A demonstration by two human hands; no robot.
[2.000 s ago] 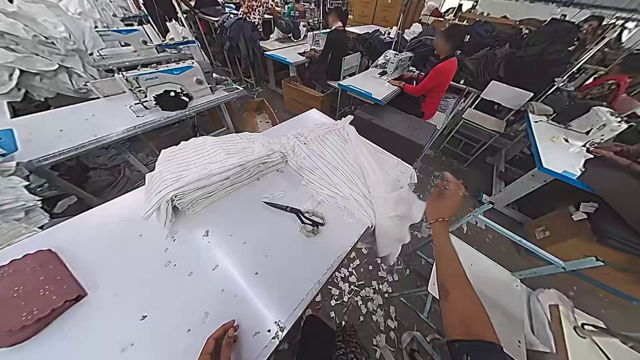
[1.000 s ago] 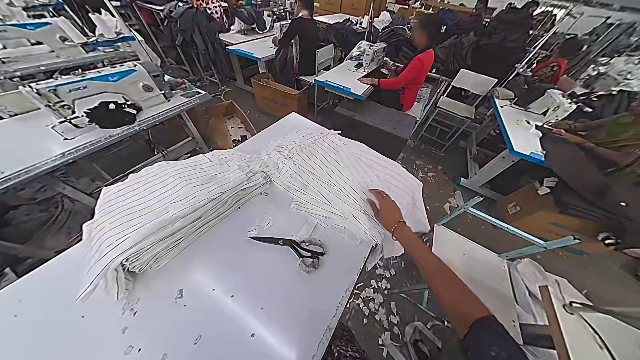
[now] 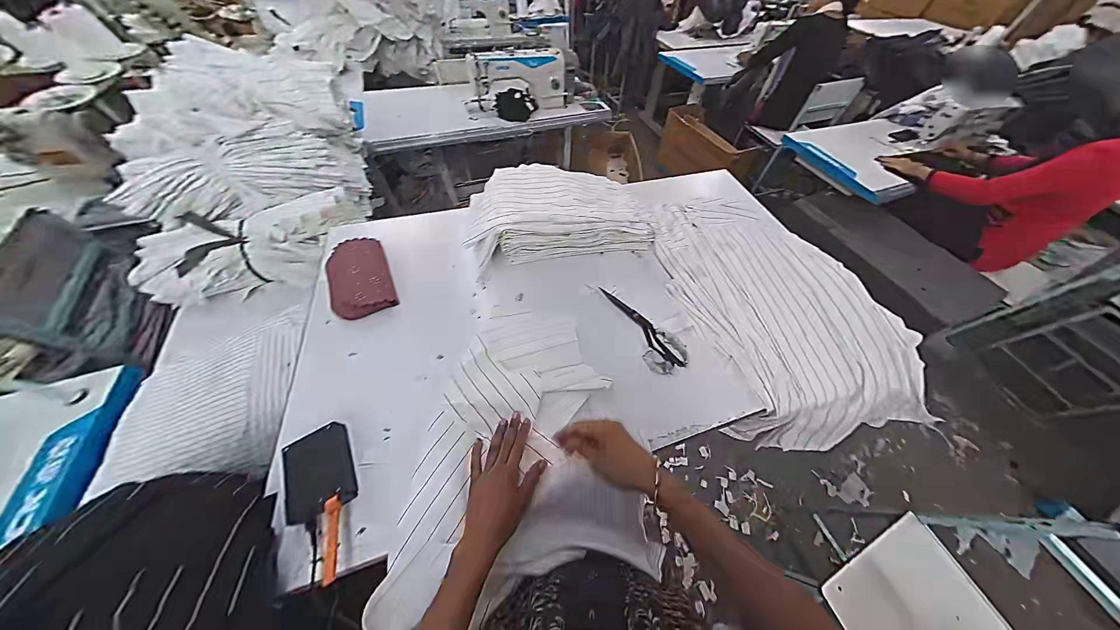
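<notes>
A striped white fabric piece lies at the near edge of the table and hangs over it toward me. My left hand rests flat on it, fingers spread. Beside it, my right hand pinches the fabric between thumb and fingers. Black-bladed scissors, their handles wrapped in pale material, lie on the white table beyond my right hand. Behind them is a thick stack of striped fabric; more striped fabric drapes over the table's right edge.
A folded maroon cloth and a black flat object with an orange-handled tool lie at left. Fabric piles rise behind. A sewing machine stands further back. A person in red works at right. Scraps litter the floor.
The view has swung left. My right hand has left the draped fabric at the right and now holds a striped piece near me. My left hand, out of view a second ago, rests on that piece.
</notes>
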